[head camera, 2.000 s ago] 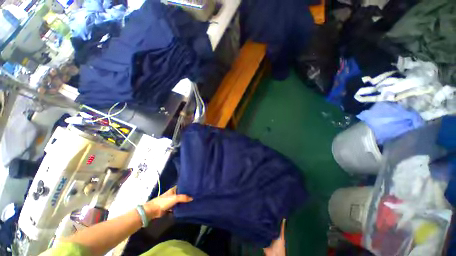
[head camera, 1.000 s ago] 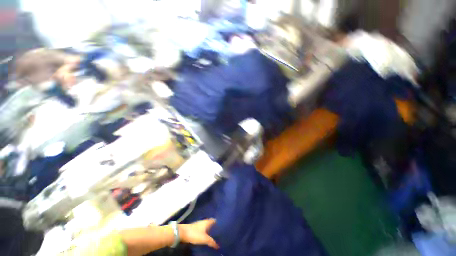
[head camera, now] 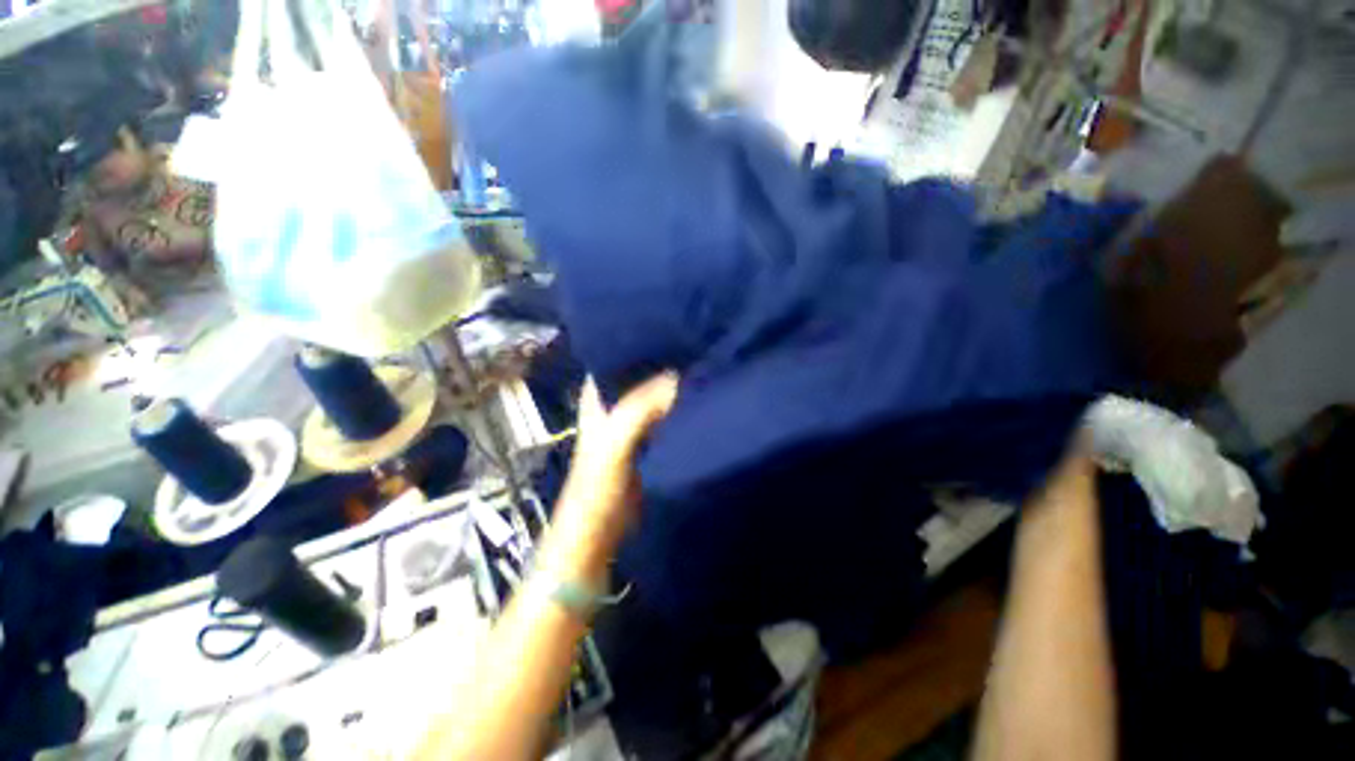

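A large navy garment (head camera: 832, 327) is spread in the air across the middle of the view, over the end of the sewing table. My left hand (head camera: 632, 416) holds its near left edge, with a band on the wrist. My right hand (head camera: 1067, 468) is blurred at its lower right edge; its fingers are largely hidden by the cloth, so its grip is unclear.
Dark thread cones stand on round discs (head camera: 223, 483) at left, behind the white machine (head camera: 431, 684). A white plastic bag (head camera: 335, 193) hangs above them. A wooden bench (head camera: 907, 677) is below the garment. A crumpled whitish bundle (head camera: 1181, 468) is at right.
The view has swung from the floor and machine up to the thread cones and hanging bag. The navy garment has been lifted from beside the table and spread out. The right hand is back in view.
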